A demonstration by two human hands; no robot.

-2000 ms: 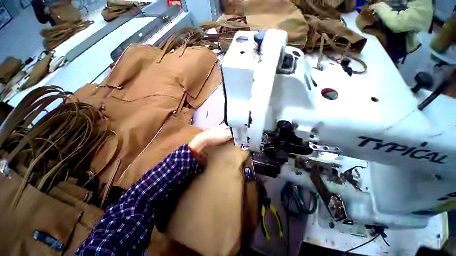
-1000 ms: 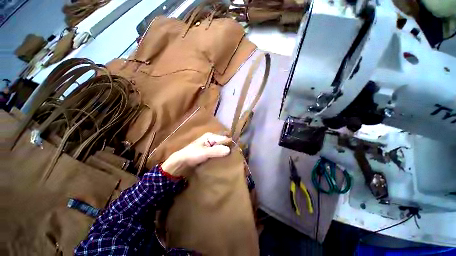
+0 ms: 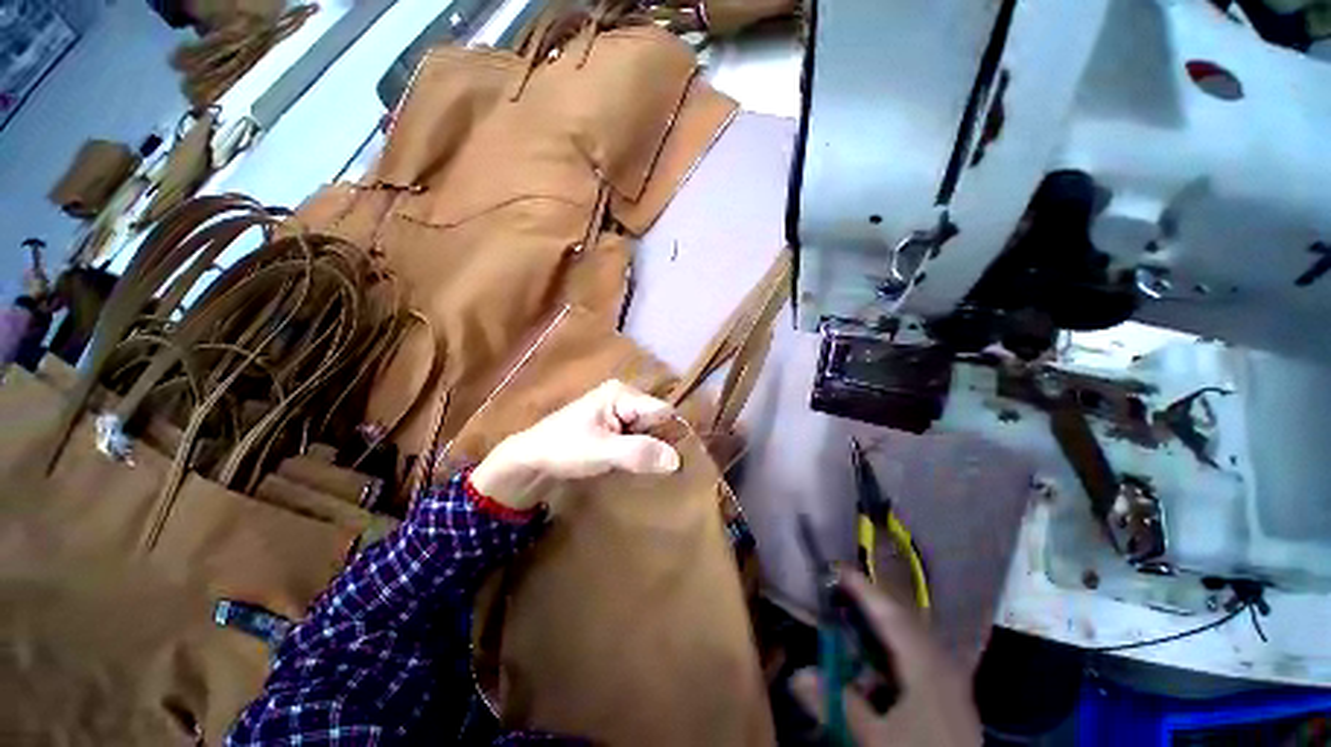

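My left hand (image 3: pixel 584 450) pinches the upper edge of a tan bag (image 3: pixel 628 613) between thumb and fingers. A thin pale line runs along the bag's edge from the fingertips. Brown strap handles (image 3: pixel 742 350) stick up beyond the hand. My right hand (image 3: pixel 912 679), blurred and cut off by the lower edge, holds green-handled scissors (image 3: pixel 832 657), dark blades pointing up, right of the bag and apart from it. Yellow-and-black pliers (image 3: pixel 888 528) lie on the grey surface just beyond the right hand.
The white sewing machine (image 3: pixel 920 161) stands at the right, its dark needle area above the pliers. Flat tan bag pieces (image 3: pixel 482 219) lie behind the left hand. A tangled heap of brown straps (image 3: pixel 270 350) lies at the left. A blue bin (image 3: pixel 1212 722) shows at lower right.
The bag edge first came away from the machine in my left hand. My right hand has since come in from below and taken up the green-handled scissors from beside the pliers.
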